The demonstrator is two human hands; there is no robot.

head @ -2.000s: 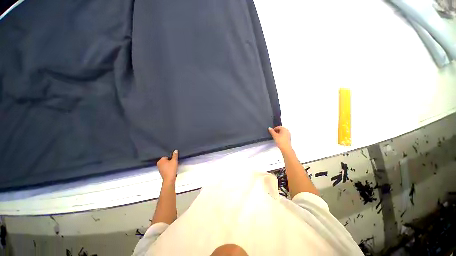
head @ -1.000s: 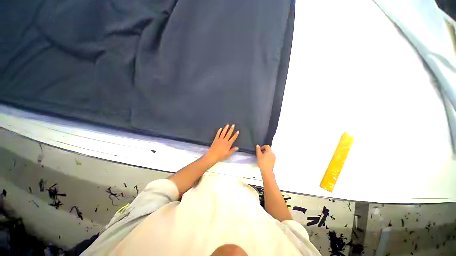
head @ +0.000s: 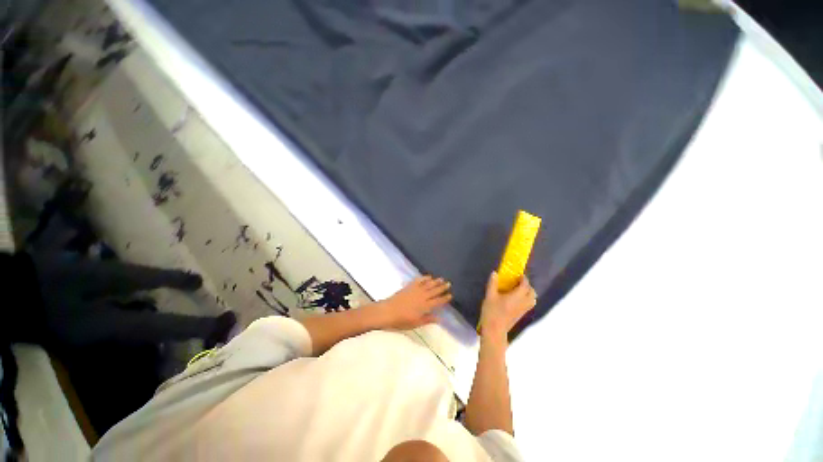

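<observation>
A dark charcoal fabric ply (head: 559,117) lies on the white table (head: 677,298), wrinkled toward the far left and smoother near its right edge. My right hand (head: 508,305) grips a yellow bar (head: 521,245) near its lower end, over the near corner of the fabric. Whether the bar touches the fabric is hard to tell. My left hand (head: 420,300) lies palm down with fingers slightly apart at the fabric's near edge, holding nothing.
A pale whitish strip (head: 298,194) runs along the table side beside the fabric. The pale floor (head: 203,198) at left has black scraps (head: 332,294). Dark blurred shapes (head: 108,298) stand at far left. A small yellowish thing (head: 702,4) is at the far table edge.
My right hand has let go of the fabric corner and taken hold of the yellow bar, which moved from the bare table to over the fabric. The view has turned left.
</observation>
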